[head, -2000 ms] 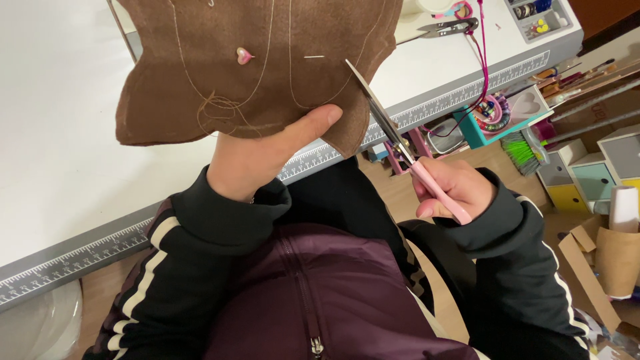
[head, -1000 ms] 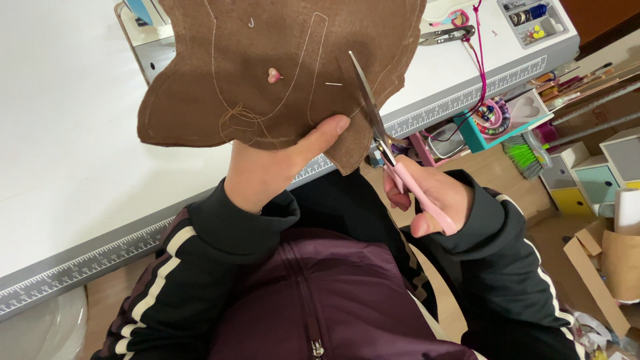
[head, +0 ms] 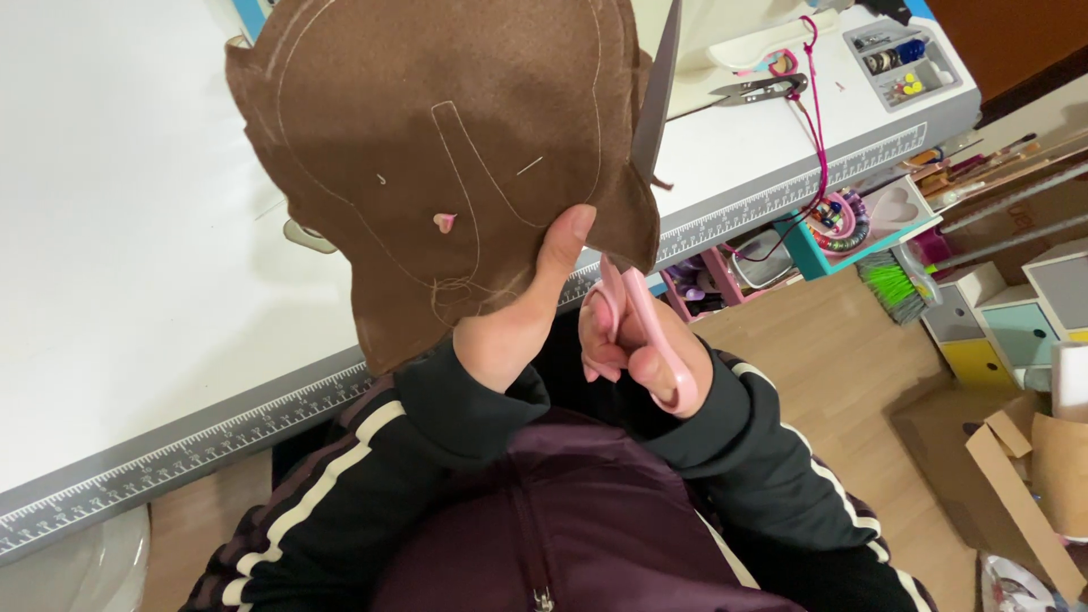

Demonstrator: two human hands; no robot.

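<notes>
My left hand (head: 527,297) grips the lower edge of a brown felt piece (head: 399,110), thumb on top and fingers hidden beneath. Pale stitch lines, a heart-shaped pinhead (head: 444,223), another pin and a tangle of loose thread (head: 459,293) show on the felt. In my right hand (head: 654,348) are scissors with pink handles (head: 659,336). One blade (head: 659,93) stands in front of the felt's right edge; the other blade is hidden. A narrow brown sliver sticks out beside the blade.
Thread snips (head: 761,87) with a magenta cord lie on the white table beside a small-parts tray (head: 909,64). A ruler strip (head: 170,455) runs along the table's front edge. An open drawer (head: 858,229), a brush (head: 897,285) and a cardboard box (head: 1011,501) are at the right.
The felt has turned and more of its upper part shows. The scissors have moved from over its lower right corner to its right edge, pointing more upright, with the handles partly behind the felt.
</notes>
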